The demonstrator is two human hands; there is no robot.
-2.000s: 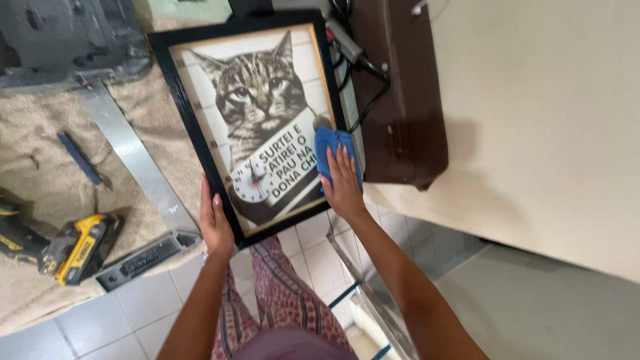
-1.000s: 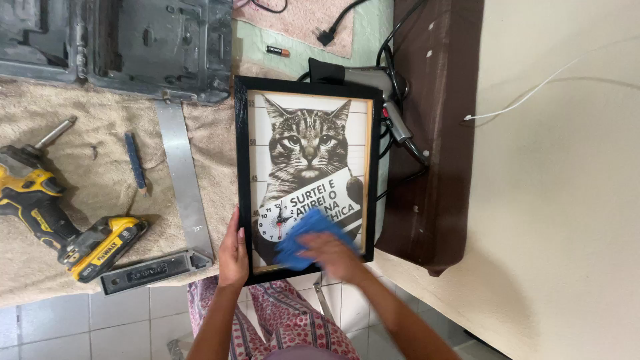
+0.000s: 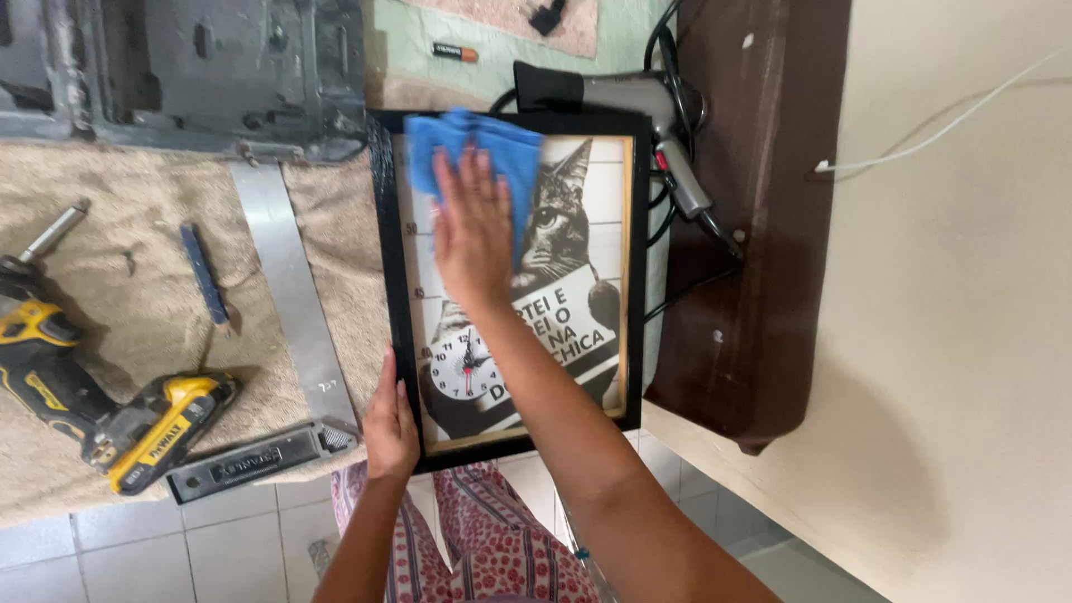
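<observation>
A black picture frame (image 3: 512, 454) holds a print of a cat with a sign, and a small round clock face (image 3: 466, 365) shows at its lower left. My right hand (image 3: 476, 230) presses a folded blue cloth (image 3: 515, 159) flat on the upper left of the picture, over part of the cat's head. At the frame's lower left edge, my left hand (image 3: 390, 423) grips the black border, fingers along its side. The right forearm crosses the lower part of the picture and hides some of the sign's lettering.
Left, on a beige towel, lie a DeWalt cordless drill (image 3: 50, 381), a blue pencil (image 3: 203, 276) and a Stanley try square (image 3: 289, 293). A dark plastic case (image 3: 226, 75) stands behind. Beyond the frame are a battery (image 3: 455, 52), a hair dryer (image 3: 628, 96) and a brown cover (image 3: 745, 218).
My right hand and the blue cloth have moved from the lower part of the picture up to its upper left corner. The left hand stays at the frame's lower left edge.
</observation>
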